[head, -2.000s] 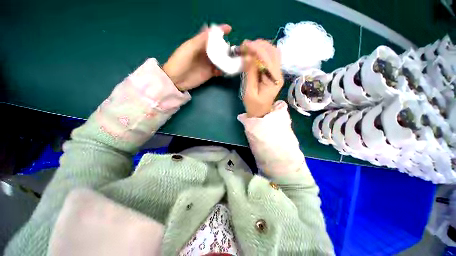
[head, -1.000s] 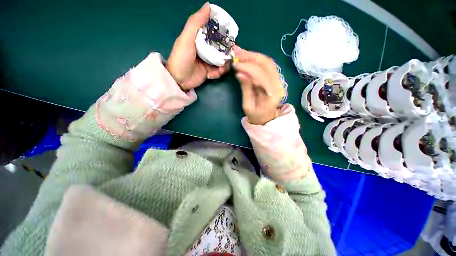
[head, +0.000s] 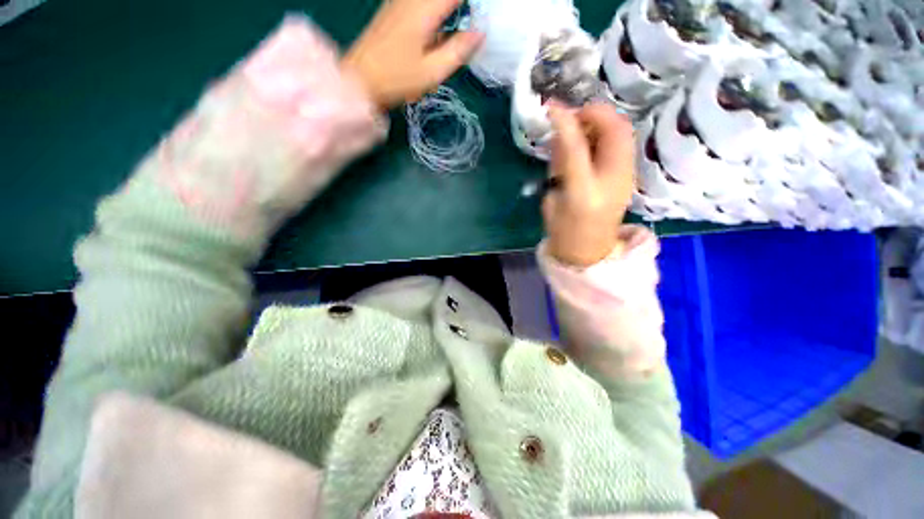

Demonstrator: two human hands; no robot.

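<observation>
My left hand is open at the top, with its thumb and fingers apart, beside the white mound of rings. No housing shows in it. My right hand is blurred, its fingertips at the near edge of a white housing shell at the left end of a stacked row. Dark and silver electronics show blurred in the shell. A slim dark tool with a pale tip sticks out of my right hand to the left. A loose coil of thin pale rings lies on the green bench between my hands.
Long rows of stacked white housings fill the right side of the bench. The bench's front edge runs below my hands. A large blue bin stands below that edge at the right. A pale edge shows at the top left corner.
The housing has left my left hand, which is now open near the ring mound. My right hand has moved to the row's end shell. The view has shifted, showing more stacked housings.
</observation>
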